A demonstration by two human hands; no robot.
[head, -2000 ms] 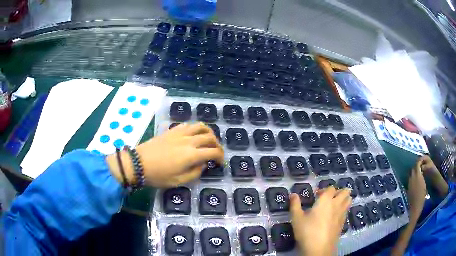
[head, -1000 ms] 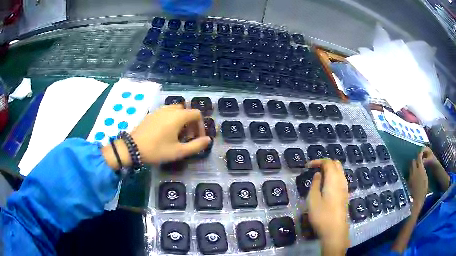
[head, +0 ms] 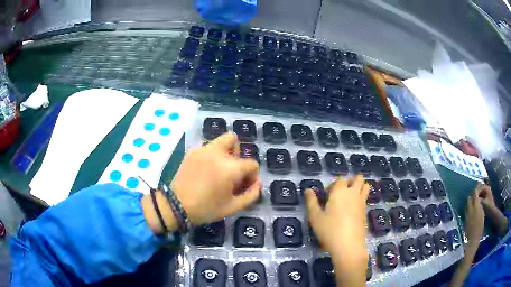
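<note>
Black square housings (head: 284, 193) with pale eye-like marks fill rows of a clear blister tray (head: 266, 208) in front of me. My left hand (head: 204, 182) is over the tray's left part, fingers curled at the third row; a dark shape shows under the fingertips, but whether it is held is unclear. My right hand (head: 339, 216) is over the middle, thumb and fingers spread around the third and fourth rows. Its palm side and some housings are hidden. A white sticker sheet (head: 148, 140) with light-blue dots lies left of the tray.
A filled darker tray (head: 269, 73) and an empty clear tray (head: 120, 59) lie behind. White backing strips (head: 84, 129) and a dark blue film sheet (head: 39, 140) are left. Whitish plastic bags (head: 462, 101) and another person's hands (head: 478, 210) are right.
My left hand has curled more and sits over the third row. My right hand has moved left and its fingers have spread. The view has shifted slightly.
</note>
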